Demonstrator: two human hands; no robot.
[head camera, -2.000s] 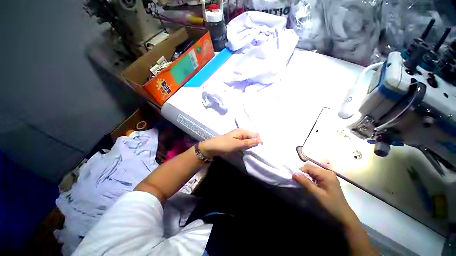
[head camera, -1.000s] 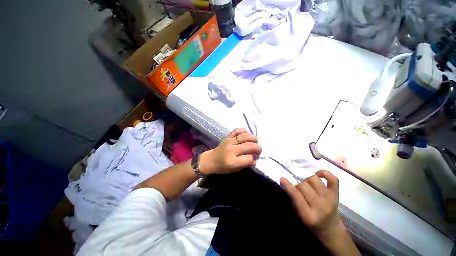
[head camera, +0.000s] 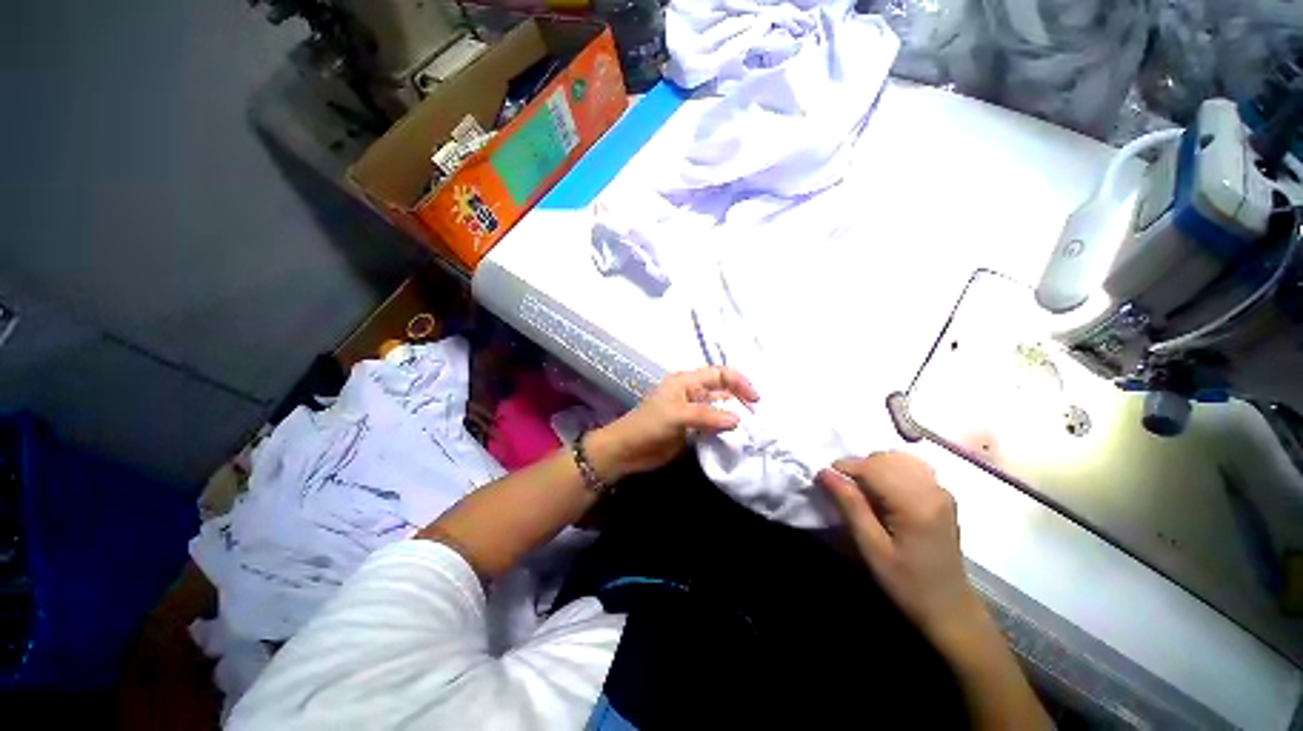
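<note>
A white garment (head camera: 779, 157) lies over the white table, and its near end hangs over the front edge. My left hand (head camera: 692, 416) pinches this near end between thumb and fingers. My right hand (head camera: 883, 503) pinches the same cloth further right, by the table edge. The cloth between my hands is bunched and hangs in folds above my dark-clothed lap. Both hands are left of the bed plate (head camera: 1065, 429) of the sewing machine (head camera: 1193, 214). The needle area is too blurred to tell any detail.
An orange carton (head camera: 500, 179) stands at the table's left end beside a blue strip (head camera: 612, 147). A heap of white cloth (head camera: 343, 493) lies low at left, with pink cloth (head camera: 526, 431) beside it. Clear plastic bags (head camera: 1029, 57) are behind the table.
Since one second ago, my left hand has opened from a curled grip to a pinch. My right hand has moved slightly up. More bunched cloth now shows between them.
</note>
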